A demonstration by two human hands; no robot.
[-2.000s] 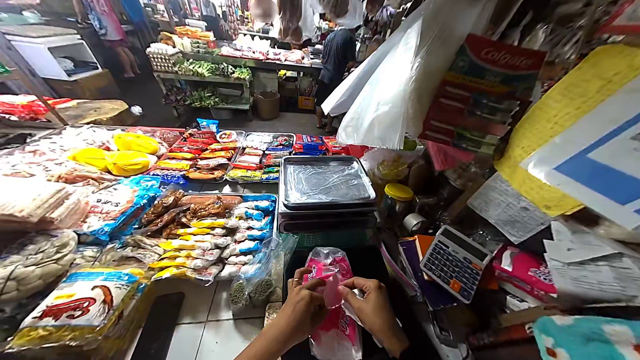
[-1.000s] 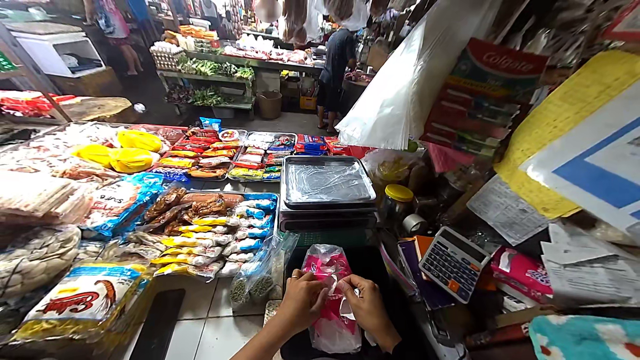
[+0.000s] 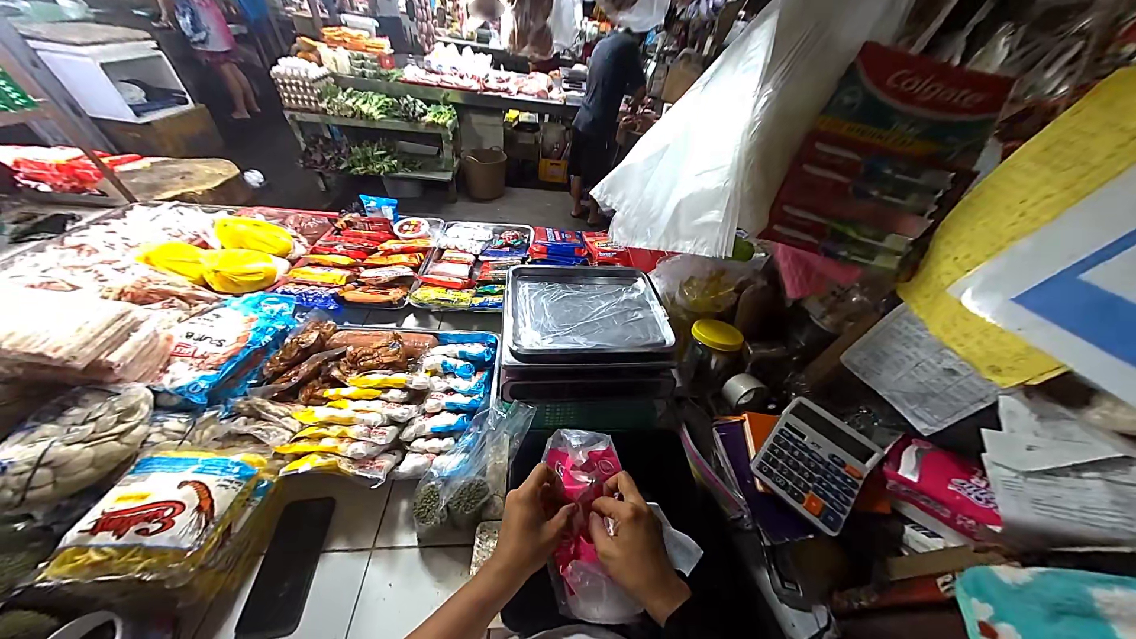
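Observation:
My left hand [image 3: 532, 519] and my right hand [image 3: 632, 537] pinch thin plastic at the middle of a pink and clear plastic packet [image 3: 581, 457], low in the centre. Their fingertips are close together over the packet. It lies above a black surface, just in front of a weighing scale with a metal tray [image 3: 587, 311]. What is inside the packet cannot be made out. Left of it stand clear bags of small green beans or grains [image 3: 448, 499].
A black phone [image 3: 286, 566] lies on the white tiles at left, near trays of packaged sausages [image 3: 373, 413]. A calculator [image 3: 816, 463], papers and a yellow-lidded jar [image 3: 713, 348] crowd the right. White plastic bags [image 3: 701, 142] hang ahead. A person [image 3: 608, 111] stands beyond the stall.
Both hands stay on the packet, their fingers shifting over its plastic. The person beyond the stall, partly hidden behind the hanging bags two seconds ago, shows more fully now.

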